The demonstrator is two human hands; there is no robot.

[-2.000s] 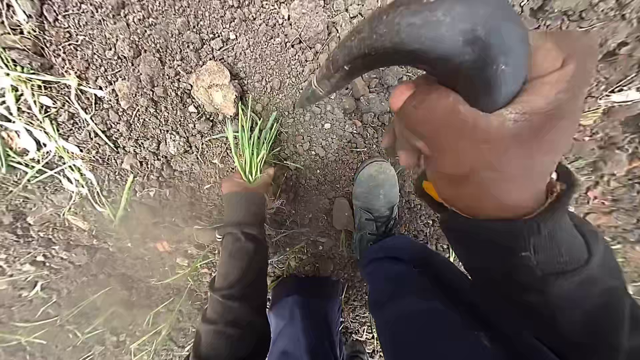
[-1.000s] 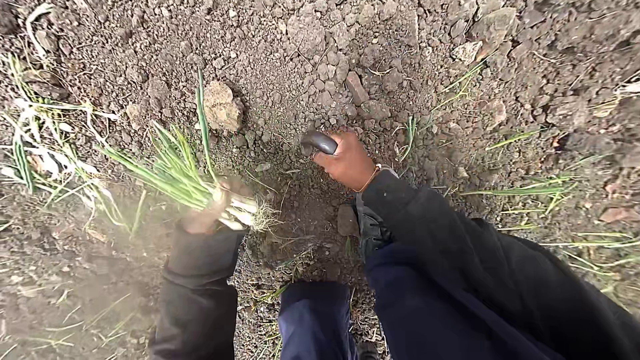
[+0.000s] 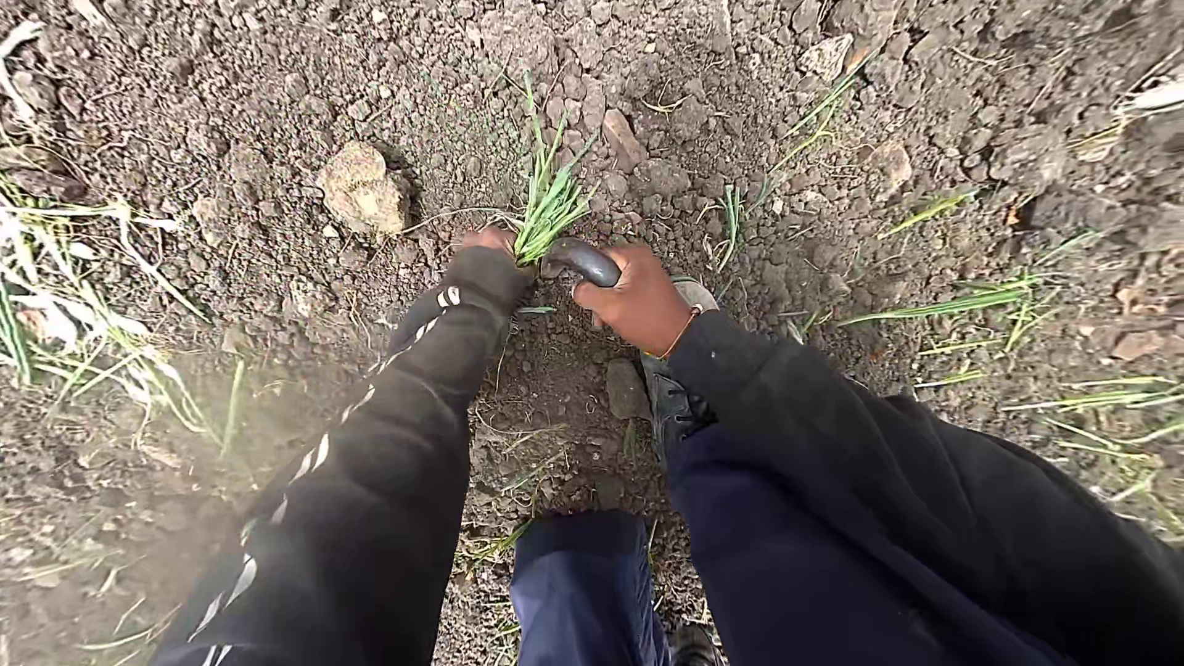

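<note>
Green leafy stalks, which look like spring onions (image 3: pixel 552 208), stand up out of my left hand (image 3: pixel 487 242), whose fingers close around them low at the soil. Their lower ends are hidden. My right hand (image 3: pixel 638 296) grips a dark, curved, horn-like tool (image 3: pixel 585 261), its bent end beside the base of the stalks. Whatever part of the tool lies beyond the bend cannot be seen. A thin orange band circles my right wrist.
A pale rock (image 3: pixel 363 189) lies left of my hands. Pulled plants with pale stems (image 3: pixel 83 314) are heaped at the far left. Green shoots (image 3: pixel 980 301) grow at the right. My right shoe (image 3: pixel 673 398) is near a flat stone (image 3: pixel 626 388).
The bunch with white roots that my left hand held up at the left a second ago is out of that hand, which now grips stalks at the ground close to the tool.
</note>
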